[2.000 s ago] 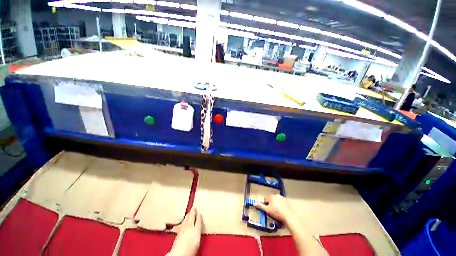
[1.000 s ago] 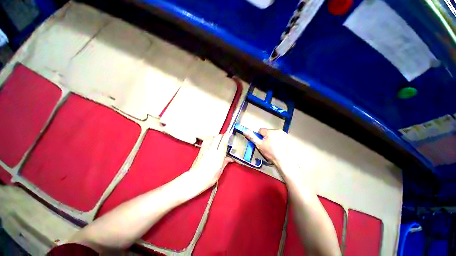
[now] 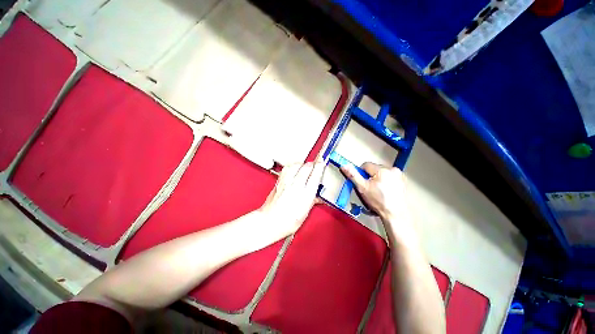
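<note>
The blue cutting die [image 3: 404, 151] lies on the tan sheet [image 3: 457, 196], right of a red gap beside a cut panel [image 3: 280, 107]. My right hand [image 3: 380, 186] grips a crossbar of the die. My left hand [image 3: 297, 192] lies flat at the die's lower left edge, fingers close together, holding nothing that I can see. Its fingertips touch or nearly touch the die. Red areas [image 3: 104, 156] show through the windows in the sheet below both hands.
The blue press beam [image 3: 483, 130] runs diagonally behind the die, with a dark gap under it. A patterned strip [image 3: 479, 32], a red button [image 3: 547, 6] and a green button [image 3: 580, 151] are on it. A blue bin [image 3: 515, 319] is at the lower right.
The view has tilted down and come closer. The die has moved left, beside the red gap, with my right hand still on it. My left hand now lies by the die's edge.
</note>
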